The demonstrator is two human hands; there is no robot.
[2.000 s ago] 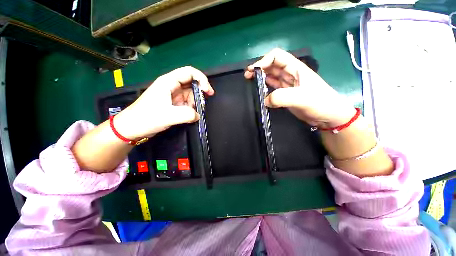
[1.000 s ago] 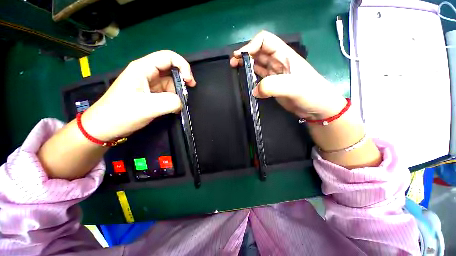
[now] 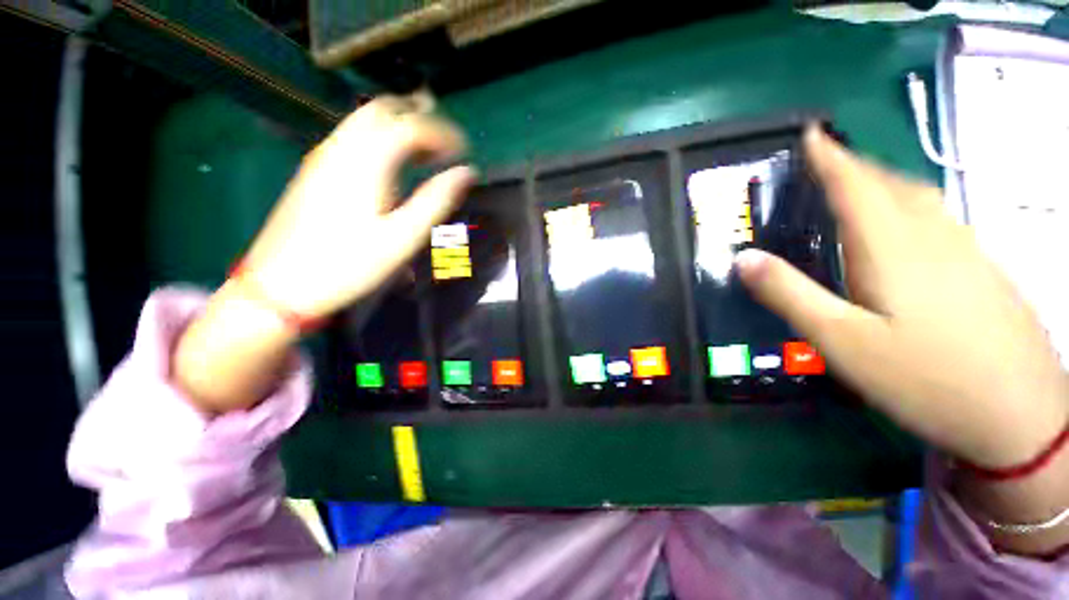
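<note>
Several smartphones lie screen up, side by side, in the slots of the black phone tray [image 3: 621, 416]. The rightmost phone [image 3: 762, 305], the one beside it [image 3: 604, 311] and the third from the right [image 3: 478, 316] show green and red square buttons near the lower edge. The leftmost phone [image 3: 393, 334] is partly hidden by my left hand [image 3: 363, 205]. My left hand is blurred above the tray's left part, fingers apart and empty. My right hand [image 3: 909, 275] is over the rightmost phone, fingers apart and empty, thumb over its screen, other fingers near the tray's top right corner.
White record sheets [image 3: 1014, 176] lie at the right, with a white cable [image 3: 926, 117] beside them. Yellow tape [image 3: 408, 463] is on the green bench in front of the tray. A raised shelf [image 3: 387, 26] stands behind. Blue plastic [image 3: 381, 522] shows below the bench edge.
The two phones held edge-on now lie flat in the two right slots, screens lit. Both hands have let go and opened; the right has moved right. The view has shifted.
</note>
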